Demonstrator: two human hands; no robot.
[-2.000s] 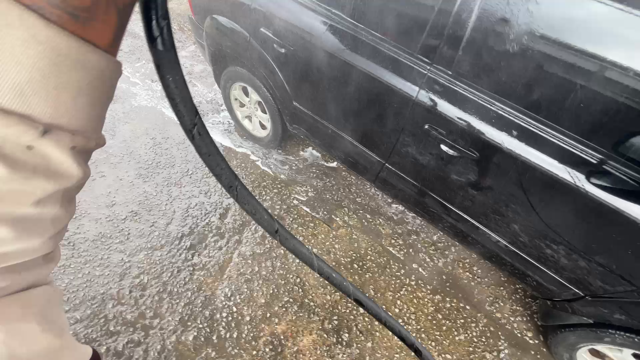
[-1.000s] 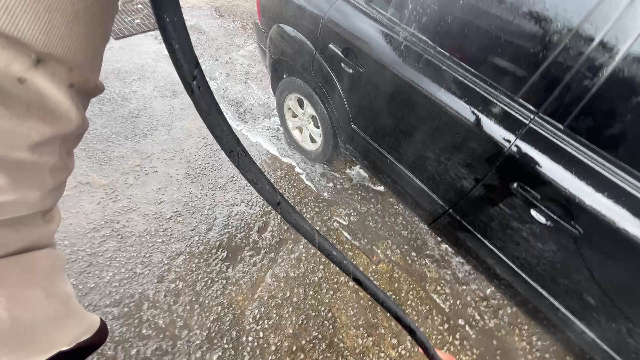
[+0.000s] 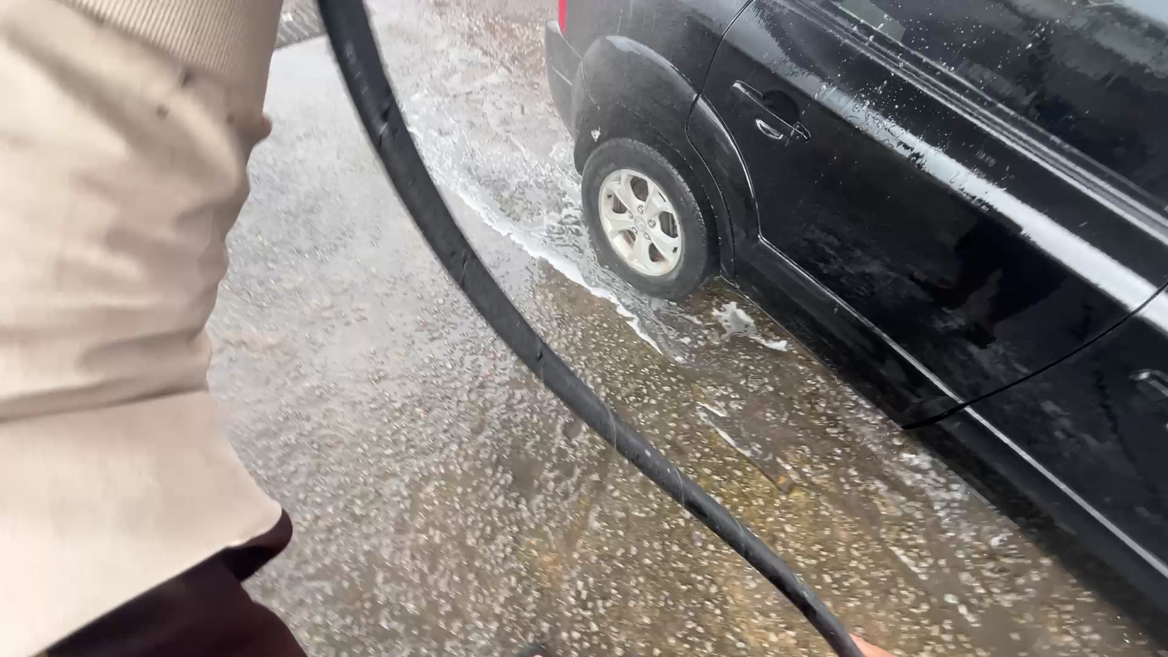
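A black rubber hose (image 3: pixel 538 356) curves from the top left down to the bottom edge of the head view. Beside its lower end a small bit of a hand (image 3: pixel 869 648) shows; which hand it is and how it grips cannot be told. A beige sleeve (image 3: pixel 119 301) with a ribbed cuff fills the left side, and the hand beyond that cuff is out of the frame. To the right stands a wet black car (image 3: pixel 849 246) with water drops on its panels and a silver alloy rear wheel (image 3: pixel 641 222).
Wet, pebbly pavement (image 3: pixel 411 474) lies between the sleeve and the car. Foamy water (image 3: pixel 566 265) runs along the ground by the rear wheel. Part of a metal drain grate (image 3: pixel 299 23) shows at the top left. Dark red clothing (image 3: pixel 192 611) is at the bottom left.
The view has shifted toward the car's rear, whose wheel now sits further right. The hand at the cuff, partly seen two seconds ago, is out of the frame.
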